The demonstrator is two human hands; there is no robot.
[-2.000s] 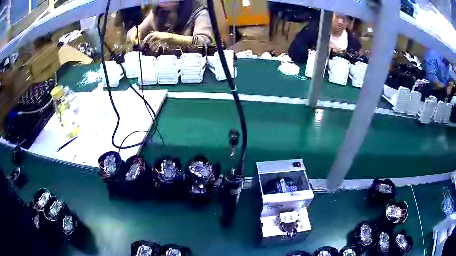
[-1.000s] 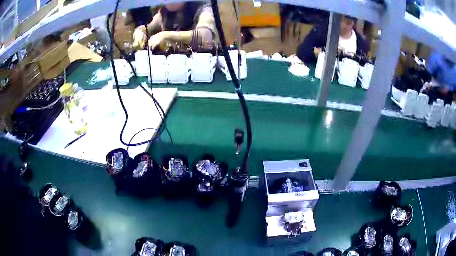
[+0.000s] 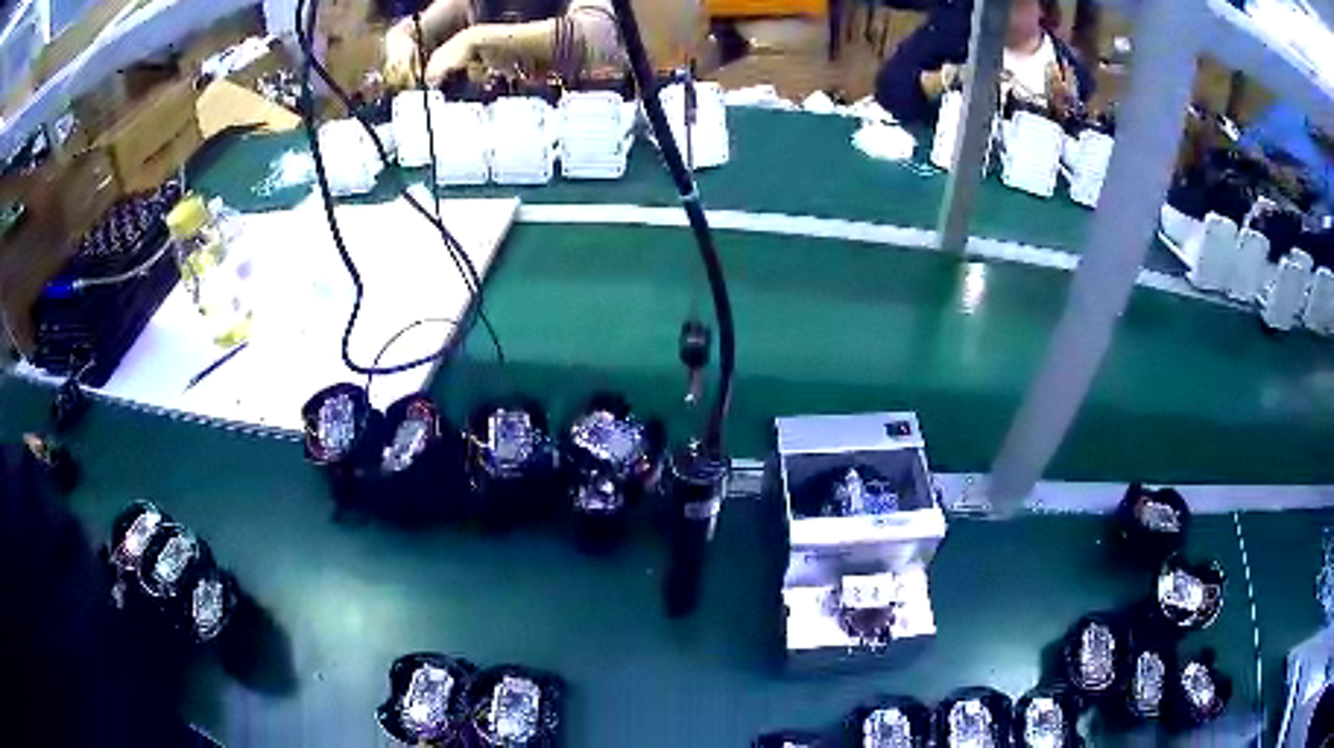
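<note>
Neither of my hands is in view. Black housings with silvery boards stand on the green bench: a row at the centre left (image 3: 509,439), a small group at the left (image 3: 173,558), a pair at the bottom (image 3: 427,699), and more at the lower right (image 3: 1094,655). The black electric screwdriver (image 3: 694,512) hangs upright from its thick black cable (image 3: 702,249), right of the row. The white-grey screw feeder (image 3: 860,533) stands right of the screwdriver, its top compartment showing metallic bits.
A white sheet (image 3: 351,278) with a yellow-capped bottle (image 3: 214,278) and thin black wires lies at the upper left. A grey upright (image 3: 1090,292) slants down right of the feeder. White housings (image 3: 519,142) line the far side, where people work. A dark shape fills the lower left.
The view has tilted downward, so the bench things sit higher in the picture and more housings show at the bottom. The screwdriver and feeder keep their places on the bench.
</note>
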